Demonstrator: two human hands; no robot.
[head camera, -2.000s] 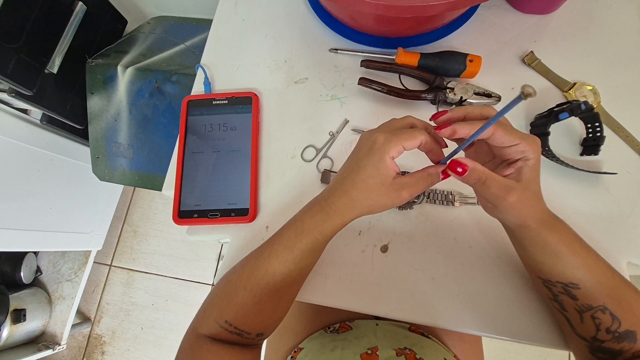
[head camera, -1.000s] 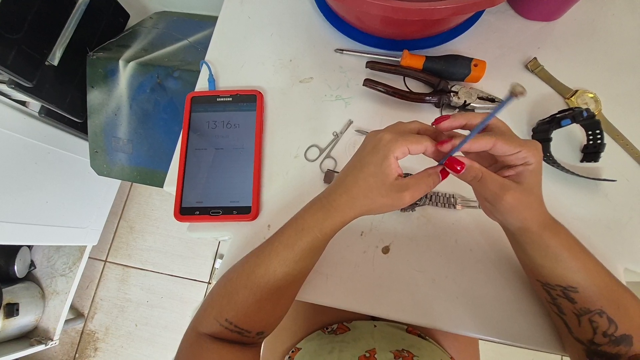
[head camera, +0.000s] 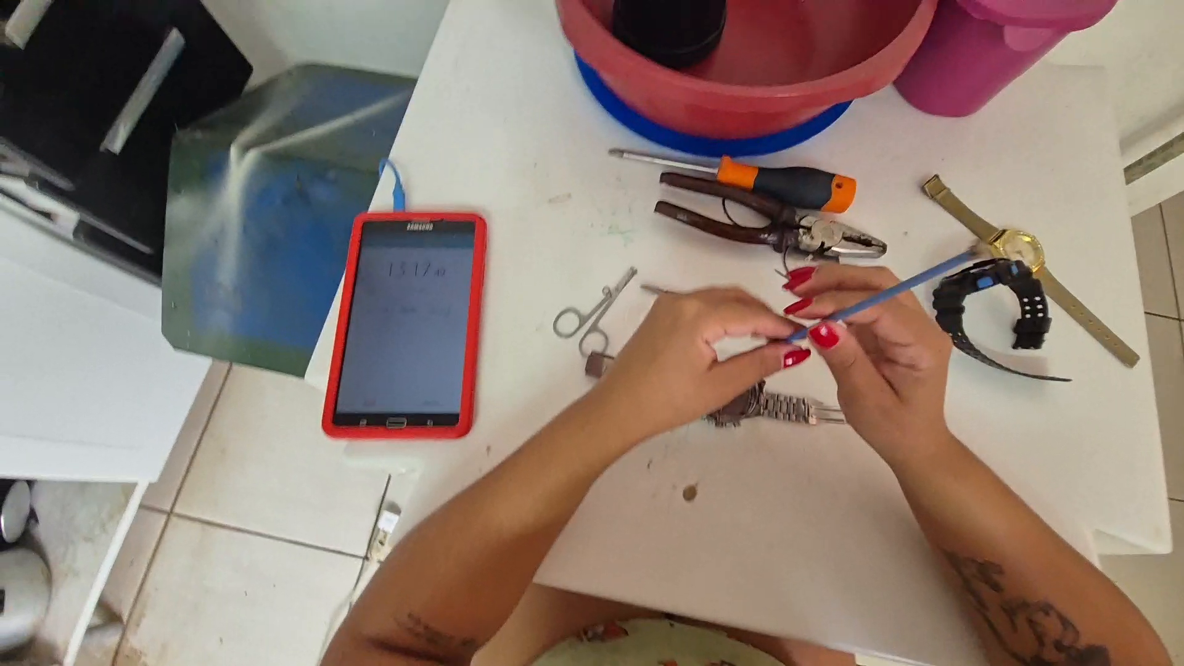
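Note:
A thin blue stick (head camera: 897, 294) with a pale rounded end slants up to the right from between my fingertips. My left hand (head camera: 689, 356) pinches its lower end with thumb and forefinger. My right hand (head camera: 879, 356) grips the stick just above, between thumb and fingers. Below my hands lies a wristwatch with a metal link bracelet (head camera: 786, 407), its case partly hidden by my left hand. Small metal scissors (head camera: 597, 319) lie left of my left hand. Beyond the hands are combination pliers (head camera: 777, 222) with dark handles and an orange-and-black screwdriver (head camera: 786, 182).
On the white table (head camera: 592, 518), a phone or tablet in a red case (head camera: 479, 324) lies at left. A red basin (head camera: 758, 102) and a purple container (head camera: 971, 65) stand at the back. A gold watch (head camera: 1064, 287) and a black watch strap (head camera: 1031, 310) lie at right.
The blue stick tilts lower to the right than before, and its pale end now lies over the gold watch. Both hands remain on it. The view has shifted slightly, showing more of the basin.

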